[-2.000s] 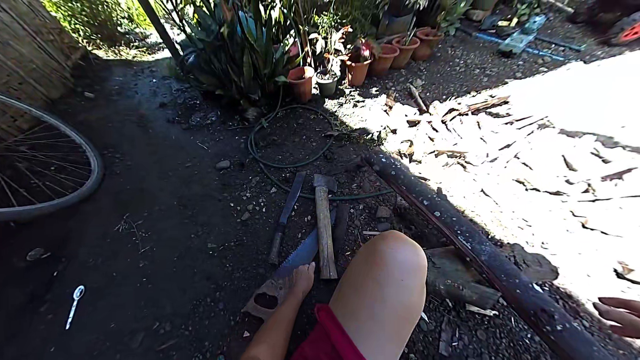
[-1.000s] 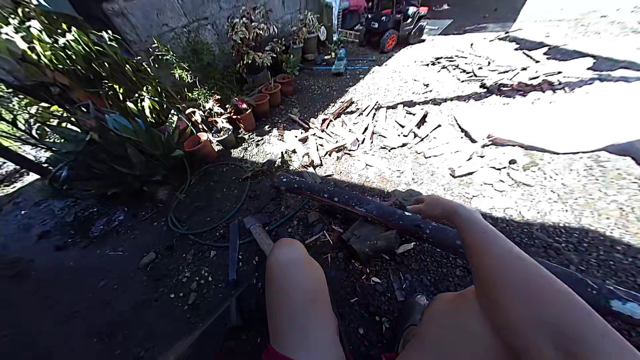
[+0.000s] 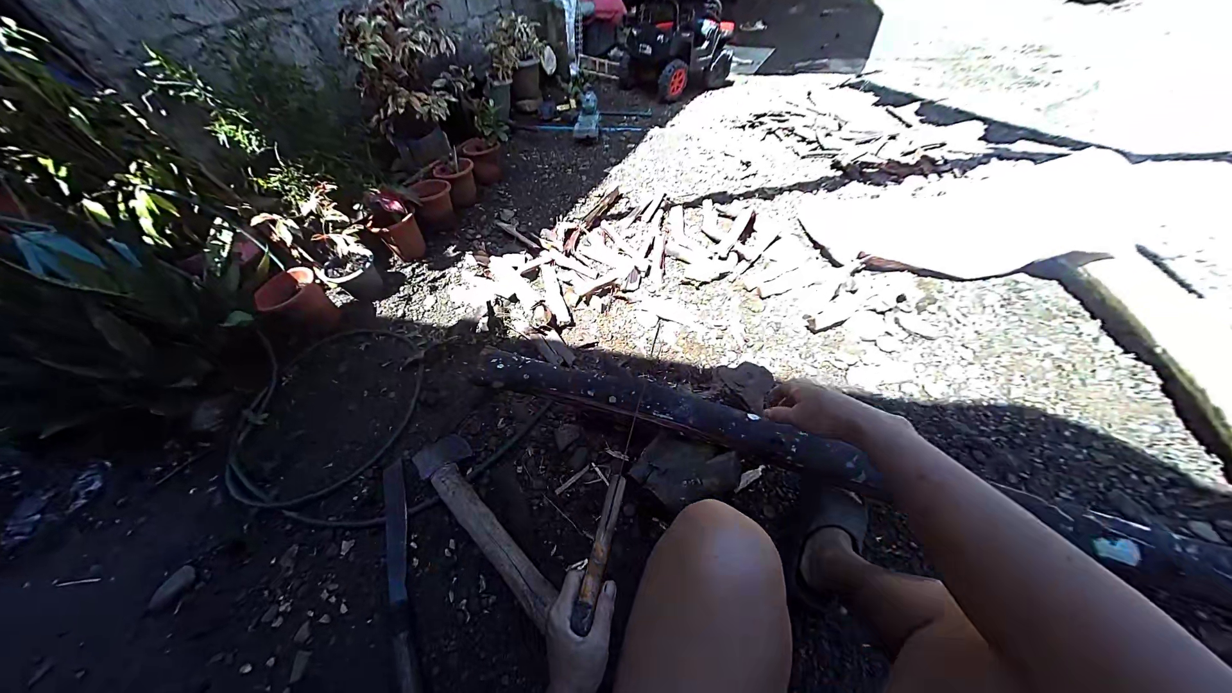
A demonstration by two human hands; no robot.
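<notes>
My left hand (image 3: 577,630) is closed around the worn wooden handle of a handsaw (image 3: 602,549), seen nearly edge-on. Its thin blade runs away from me across a long dark log (image 3: 664,404) with pale specks; whether the teeth touch the bark cannot be told. Farther right, my right hand (image 3: 808,409) rests on the log's upper side, fingers bent over it. A block of wood or stone (image 3: 685,472) sits against the log's near side. Left of the saw, an axe (image 3: 491,539) lies with its handle end near my left hand. A machete (image 3: 397,539) lies beside the axe.
A garden hose (image 3: 414,385) loops on the dirt at left, near potted plants (image 3: 298,298). Split wood pieces (image 3: 616,255) lie scattered beyond the log. My bent knee (image 3: 712,577) and shod foot (image 3: 835,525) are close to it. A toy vehicle (image 3: 674,58) stands far back.
The saw, low beside the axe two seconds ago, is now raised with its blade across the log. My right hand has come from the right edge onto the log. The view has swung right.
</notes>
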